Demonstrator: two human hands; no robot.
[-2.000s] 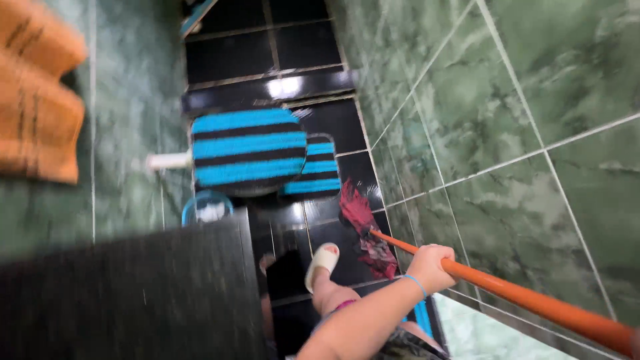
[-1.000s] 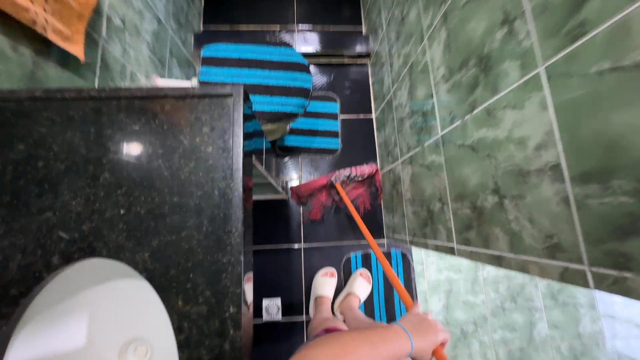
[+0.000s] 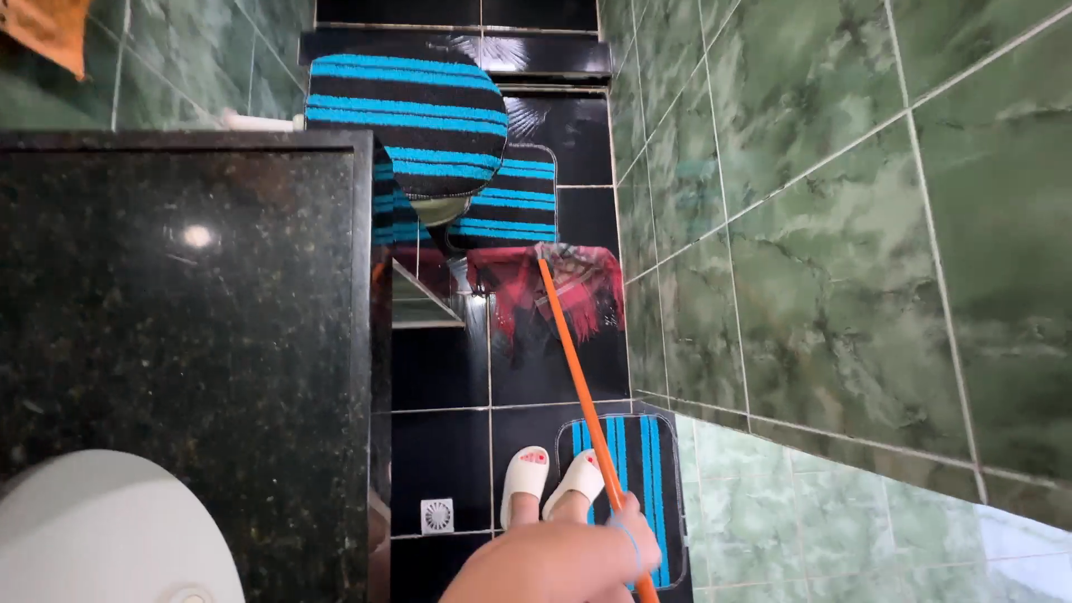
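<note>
My left hand (image 3: 634,536), with a light-blue band at the wrist, is closed around the orange handle (image 3: 576,368) of a floor mop or squeegee. The handle slants up to a red plaid cloth (image 3: 586,289) draped over the head, spread across the black floor tiles between the cabinet side and the green wall. The cloth's upper edge lies by the lower edge of a blue-and-black striped mat (image 3: 515,197). Its frayed lower edge looks wet or shiny. My right hand is not in view.
A dark granite countertop (image 3: 209,335) with a white basin (image 3: 109,536) fills the left. Beyond stands a toilet with a striped lid cover (image 3: 410,117). My feet wear cream slides (image 3: 526,486), beside another striped mat (image 3: 641,477) and a floor drain (image 3: 436,516). Green tiled wall (image 3: 821,251) runs along the right.
The cloth, bunched near the right wall two seconds ago, is spread wide and has come nearer the far mat since one second ago. Both feet now stand side by side. The view has shifted.
</note>
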